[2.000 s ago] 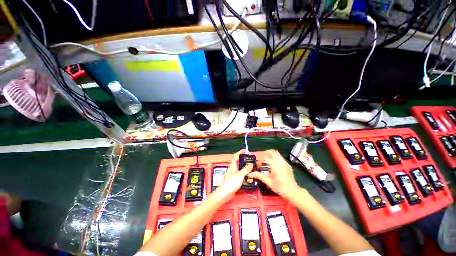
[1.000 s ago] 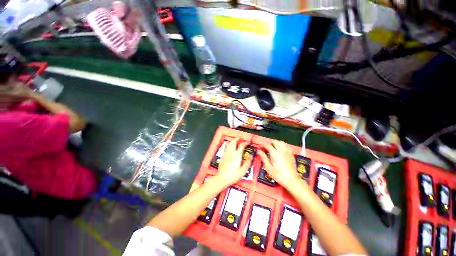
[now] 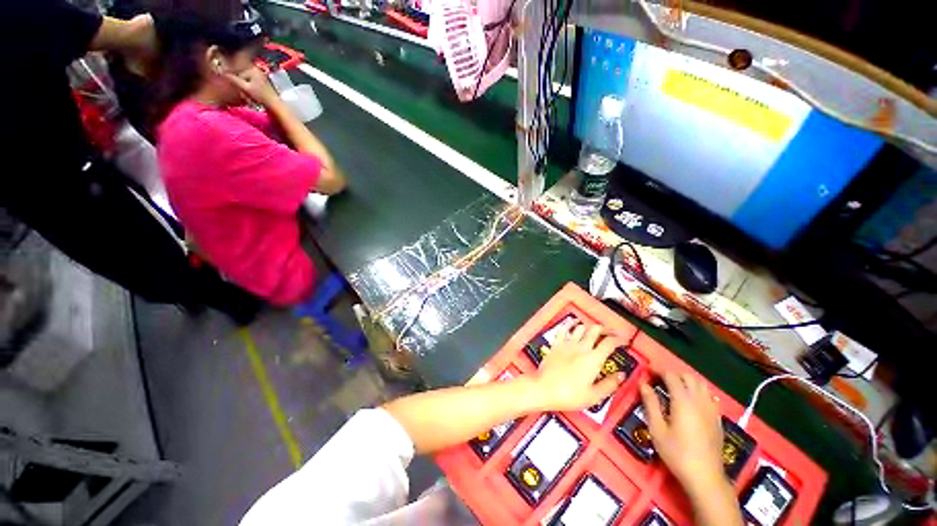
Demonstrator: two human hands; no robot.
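Observation:
A red-orange tray (image 3: 470, 481) lies on the dark-green bench and holds several black handheld devices with white labels, one near its front left (image 3: 546, 457). My left hand (image 3: 575, 367) is over the back-left pockets, its fingers on a black device (image 3: 621, 362). My right hand (image 3: 686, 426) rests on another black device (image 3: 637, 431) in the pocket beside it. Both devices lie in or just above their pockets; I cannot tell if they are gripped. A white cable reaches a device (image 3: 736, 449) to the right of my right hand.
A monitor (image 3: 709, 134) stands behind the ledge, with a water bottle (image 3: 598, 164) and a black mouse (image 3: 696, 267) before it. A white scanner (image 3: 629, 288) lies behind the tray. Taped wires (image 3: 452, 269) cross the bench. A person in pink (image 3: 231, 180) sits left; another stands behind them.
The view has swung left, so the seated person and the floor show more, and the tray sits lower right. My hands have moved from one device to two neighbouring ones and stay there.

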